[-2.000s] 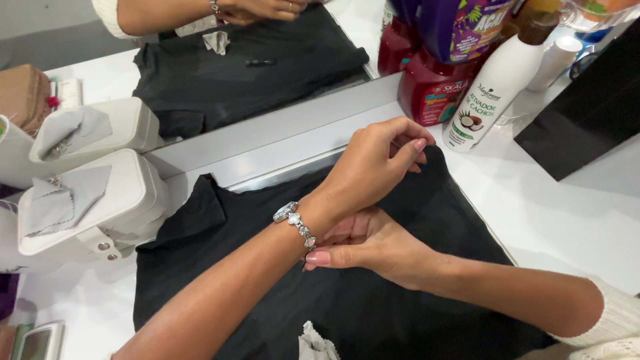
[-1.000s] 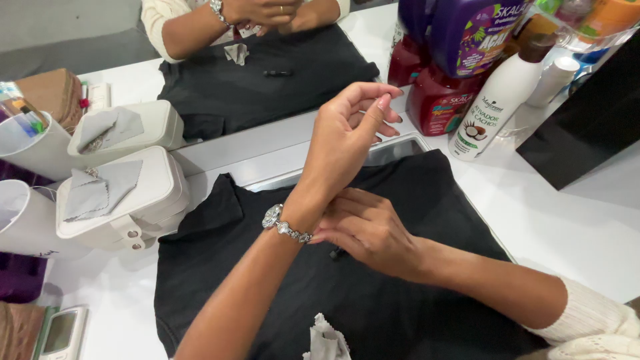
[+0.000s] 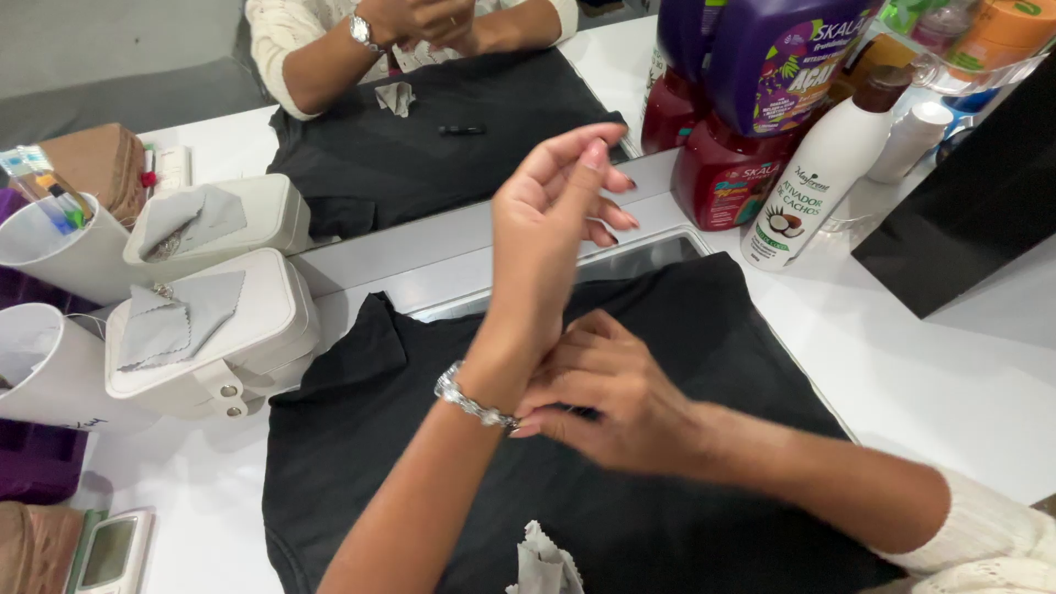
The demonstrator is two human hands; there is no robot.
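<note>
A silver metal bracelet or watch [image 3: 472,399] circles my left wrist. My left hand [image 3: 551,194] is raised, palm turned partly up, fingers loosely curled and apart with nothing in them. The thumb and fingers of my right hand [image 3: 615,396] pinch the band at the inner side of that wrist; the exact part they grip is hidden. Under both arms lies a black cloth garment [image 3: 363,462], spread on the white table. A crumpled grey cloth [image 3: 544,561] rests on it at the bottom edge.
A mirror [image 3: 487,177] stands behind the garment. At the left are a white case [image 3: 276,318] with a grey cloth [image 3: 181,318] on top, a white cup [image 3: 74,379] and a small device with a display [image 3: 115,553]. Bottles [image 3: 825,173] and a black box [image 3: 965,190] stand at the right.
My left hand has risen and its fingers have spread a little. My right hand stays at the wrist, its fingers more curled than before. The view has shifted somewhat.
</note>
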